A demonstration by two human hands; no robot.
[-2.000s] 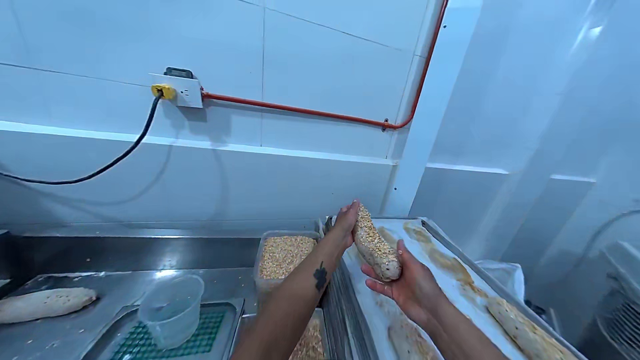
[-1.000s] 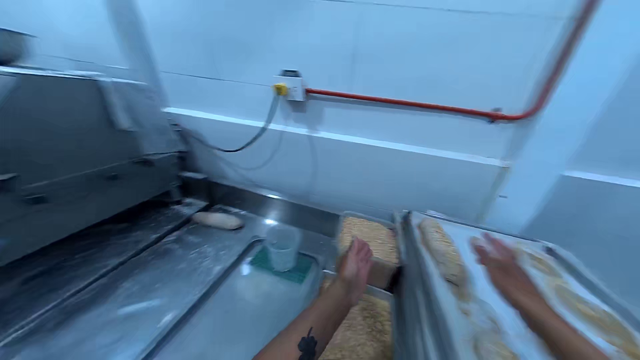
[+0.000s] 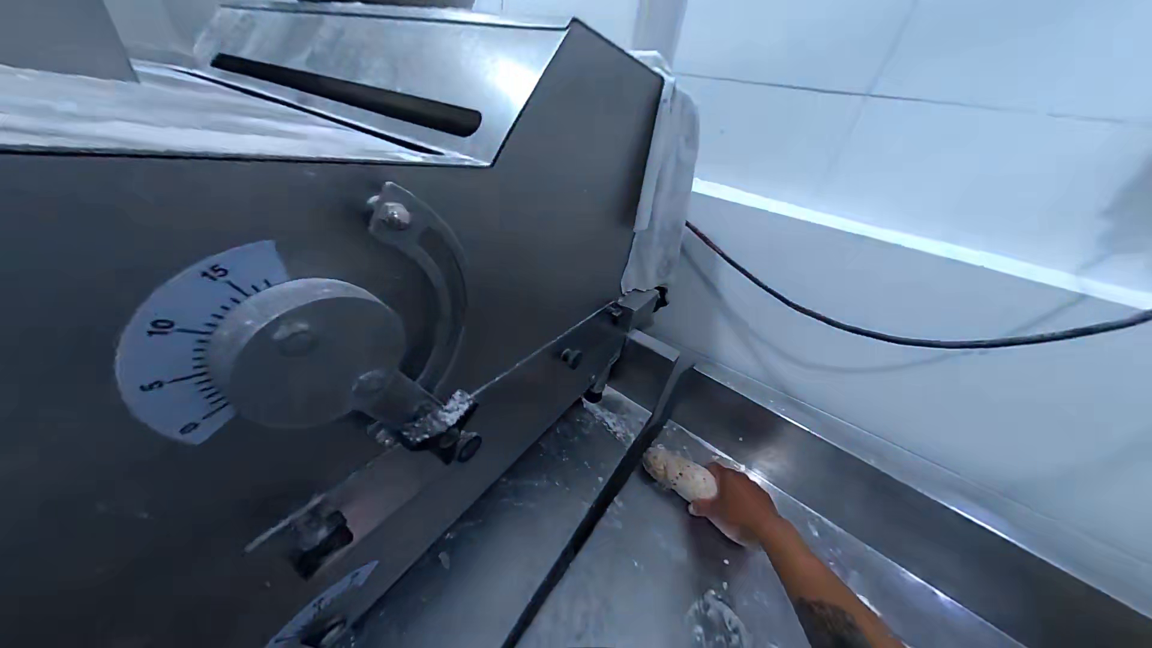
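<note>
My left hand [image 3: 733, 504], with a dark tattoo on the forearm, reaches in from the lower right. Its fingers close around the near end of a pale, speckled dough loaf [image 3: 681, 474] lying on the floured steel table. The loaf's far end is beside a dark strip or bar that crosses the table. My right hand is out of view.
A large steel dough machine with a numbered dial [image 3: 301, 351] and lever fills the left side. A dark bar [image 3: 589, 517] runs across the steel table [image 3: 657, 576]. The table's raised back edge [image 3: 810, 459] meets the wall, where a black cable [image 3: 837, 324] hangs.
Two seconds ago both hands held a grain-coated loaf over the tray; a second ago they were apart. Now my left hand grips the dough loaf on the table. The view has swung far left.
</note>
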